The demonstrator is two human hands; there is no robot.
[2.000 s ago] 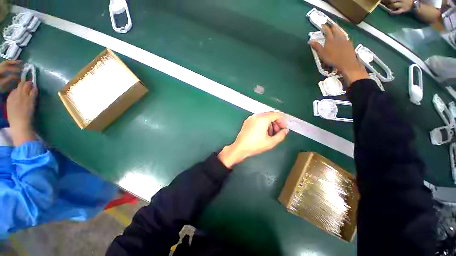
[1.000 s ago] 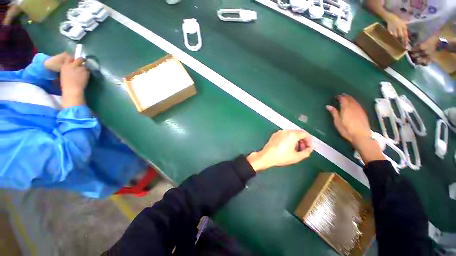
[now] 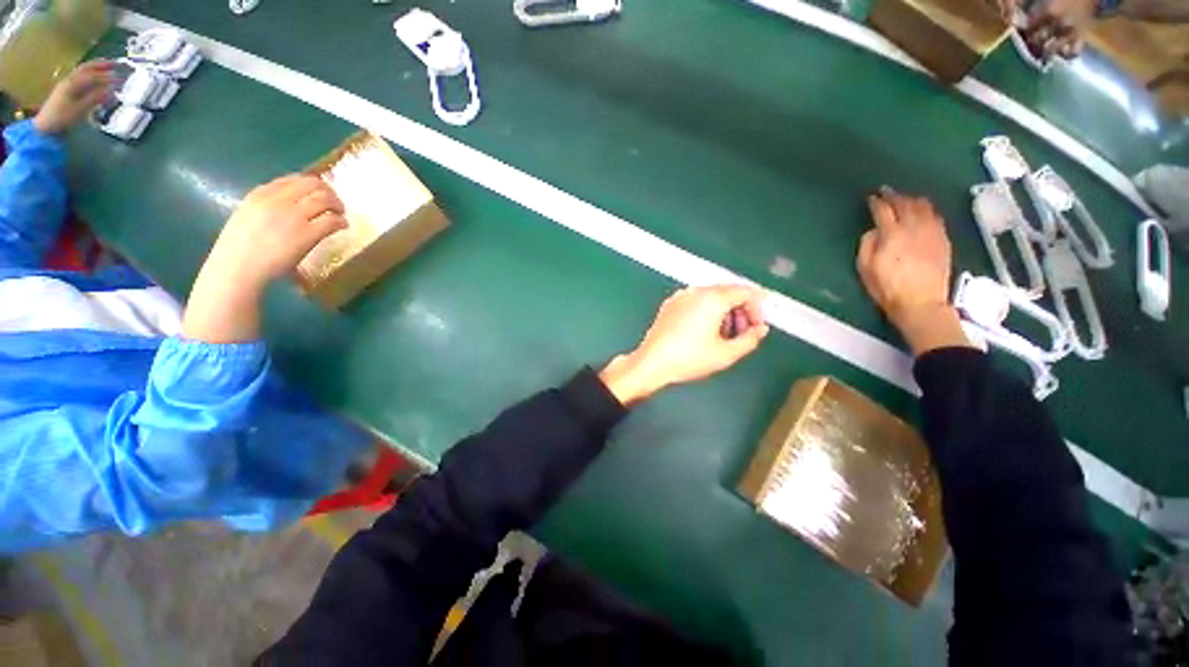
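My left hand (image 3: pixel 691 341) is curled closed over the white strip, thumb against the fingers; no pin can be made out in it. My right hand (image 3: pixel 904 267) lies palm down on the green surface with bent fingers, nothing visible in it. Several white looped plastic housings (image 3: pixel 1072 302) lie loosely just right of my right hand, some overlapping. An open cardboard box (image 3: pixel 782 450) packed with thin shiny pins sits between my forearms, near the bench edge.
A neighbour in blue holds a hand (image 3: pixel 267 241) over another pin box (image 3: pixel 398 248). White parts (image 3: pixel 146 85) stand grouped at far left. Single housings (image 3: pixel 443 65) lie at the top. Another worker's hands (image 3: pixel 1050 26) and a cardboard box (image 3: pixel 941 39) are at upper right.
My right hand has gone from over the housings to the surface left of them, its fingers now less spread. My left hand stays curled. The neighbour's hand has moved to the pin box. The view has shifted.
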